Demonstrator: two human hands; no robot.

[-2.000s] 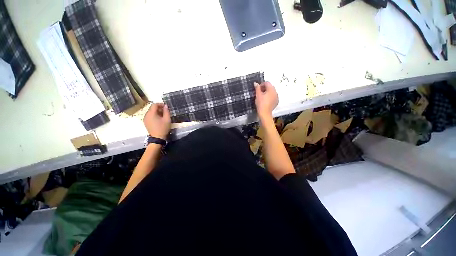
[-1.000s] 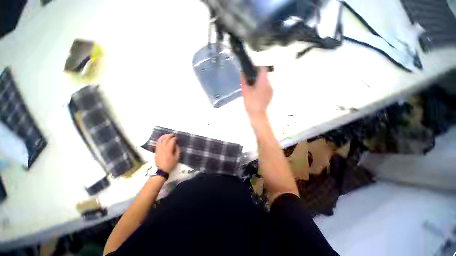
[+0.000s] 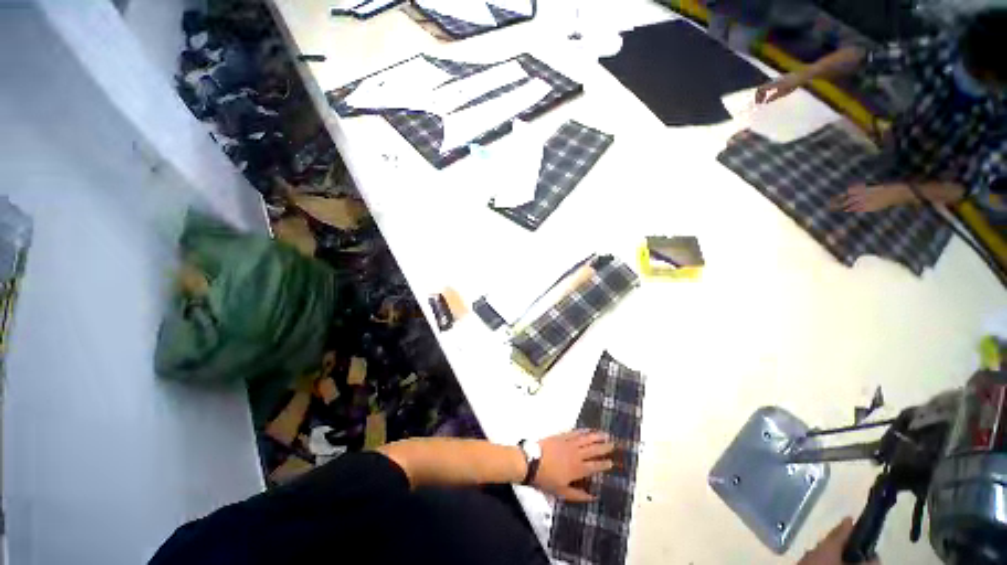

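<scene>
A black, grey and white plaid fabric piece (image 3: 618, 408) lies along the table's near edge. My left hand (image 3: 569, 464) rests flat on it, fingers spread. My right hand (image 3: 836, 548), cut off by the bottom edge, is at the black handle of the cutting machine (image 3: 972, 475). Its fingers are mostly out of the picture, but it appears closed on the handle. The machine's grey base plate (image 3: 771, 475) stands on the table to the right of the plaid piece, not touching it.
Beyond lie a stacked plaid strip (image 3: 580, 312), a yellow box (image 3: 671, 257), a dark block on brown card (image 3: 445, 309) and patterned plaid pieces (image 3: 442, 99). Another person's hand (image 3: 872, 199) rests on plaid cloth (image 3: 806, 188). A green sack (image 3: 260, 304) is left of the table.
The view has swung left along the table, bringing in the other person. Since the oldest frame, my right hand has left the plaid piece for the machine handle. My left hand now lies flat on the piece.
</scene>
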